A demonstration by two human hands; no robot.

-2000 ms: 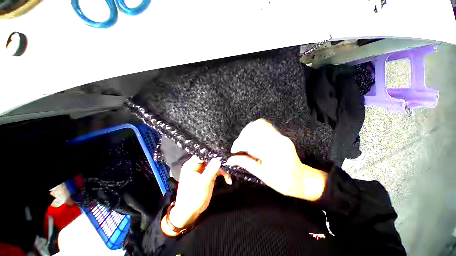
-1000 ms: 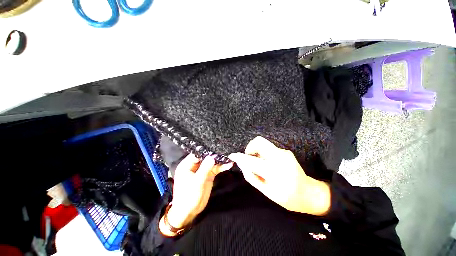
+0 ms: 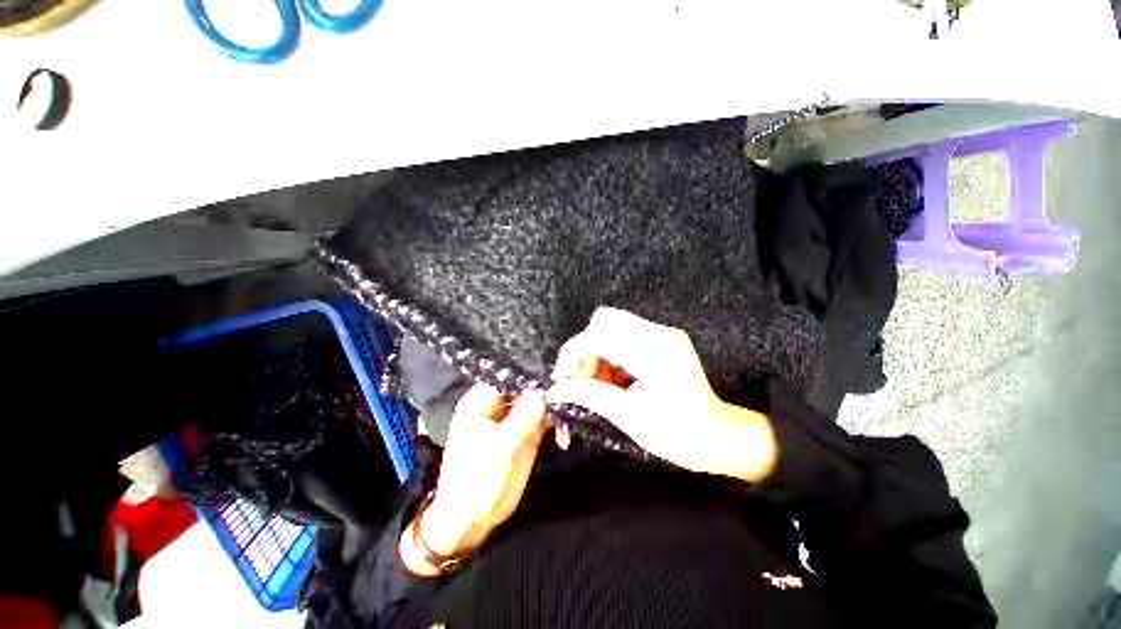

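Note:
The dark speckled tweed garment point(image 3: 553, 234) lies over my lap against the table edge. The black-and-white braid trim point(image 3: 424, 326) runs slantwise along its left edge down to my hands. My left hand point(image 3: 482, 461) pinches the garment edge and trim between thumb and fingers. My right hand point(image 3: 658, 399) is beside it on the right, thumb and finger pinched together at the trim. The fingertips of both hands nearly touch. A needle or thread cannot be made out. Plain grey lining point(image 3: 427, 378) shows under the edge, left of the trim.
The white table point(image 3: 492, 74) holds blue scissor handles point(image 3: 252, 49), a small dark-rimmed ring point(image 3: 44, 100) and a tan-rimmed round thing point(image 3: 43, 15). A blue basket point(image 3: 350, 338) with black pieces is lower left. Black cloth point(image 3: 848, 277) hangs right, near a purple stool point(image 3: 940, 234).
My right hand has moved slightly up and left since a second ago, and its fingers are bent closer over the trim beside my left fingertips. My left hand still holds the edge.

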